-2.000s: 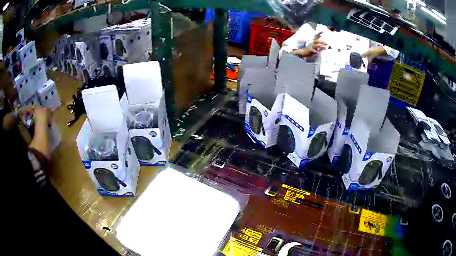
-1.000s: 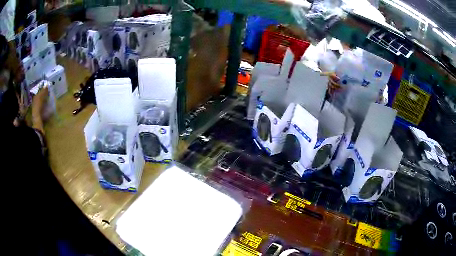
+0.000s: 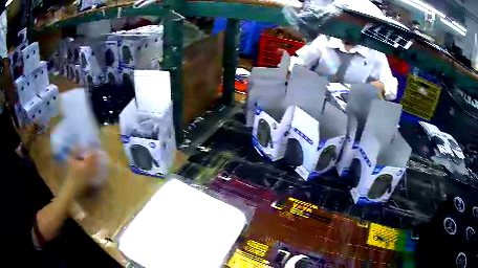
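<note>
Neither of my hands is in view. A white pad (image 3: 183,227) lies flat near the bench's front edge. Behind it, one white-and-blue carton (image 3: 148,149) stands upright on the tan bench, flap up, with a clear-bagged item in its top. Several open cartons (image 3: 377,183) stand with raised grey flaps on the dark plastic-covered surface; their insides are hidden. Black units with pale rings (image 3: 451,225) are grouped at the right edge. Another person's hand (image 3: 86,165) at left is blurred and holds a blurred carton (image 3: 76,125).
Closed boxes (image 3: 36,99) are stacked at far left, with more boxes behind. A black glossy heap (image 3: 111,99) lies behind the standing carton. A green post (image 3: 174,78) rises mid-left. A person in white (image 3: 361,65) is opposite. Flat printed cartons (image 3: 444,141) lie at right.
The left one of the two standing cartons has left its place; the other person's hand at left has reached forward and holds a carton. The person opposite no longer holds up a printed carton sheet.
</note>
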